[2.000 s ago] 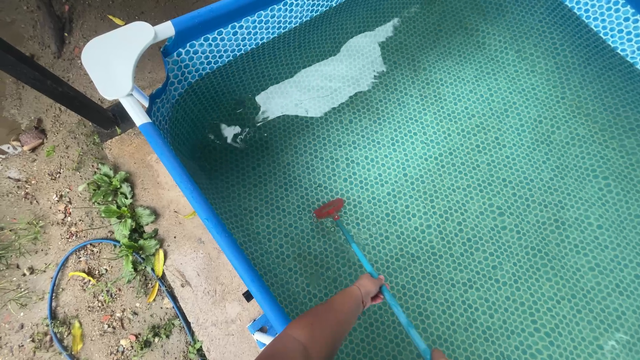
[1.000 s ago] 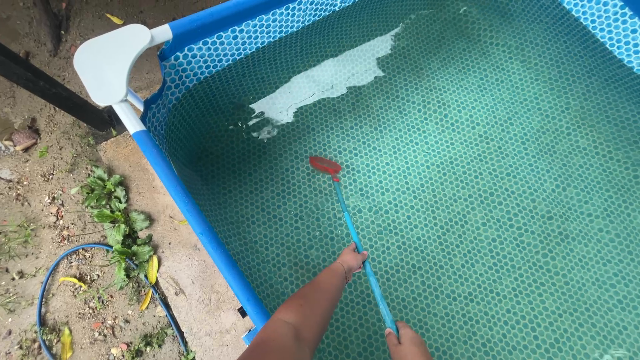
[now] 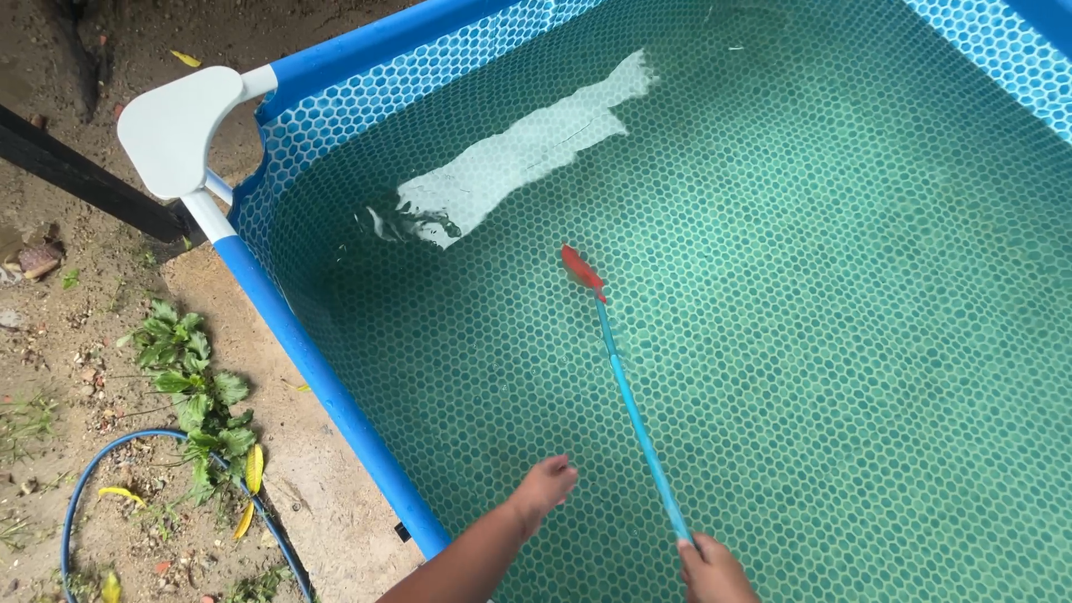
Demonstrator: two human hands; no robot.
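Observation:
My right hand grips the end of a light blue pole at the bottom of the head view. The pole slants up and left over the pool, its far part under the water, with a red brush head at its tip; bristles cannot be made out. My left hand is off the pole, a little to its left, over the water and holding nothing visible, its fingers partly curled. Around them lies the green-tinted water of a frame pool with a honeycomb-patterned liner. A white reflection lies across the surface at the upper middle.
The pool's blue top rail runs down the left to the bottom edge, from a white plastic corner joint. Outside it are a concrete slab, a dark post, a leafy plant, a blue hose and yellow leaves on dirt.
My left hand, on the pole in both earlier frames, has let go and stands to its left. My right hand still grips the end. The red head has turned and moved right against the pool.

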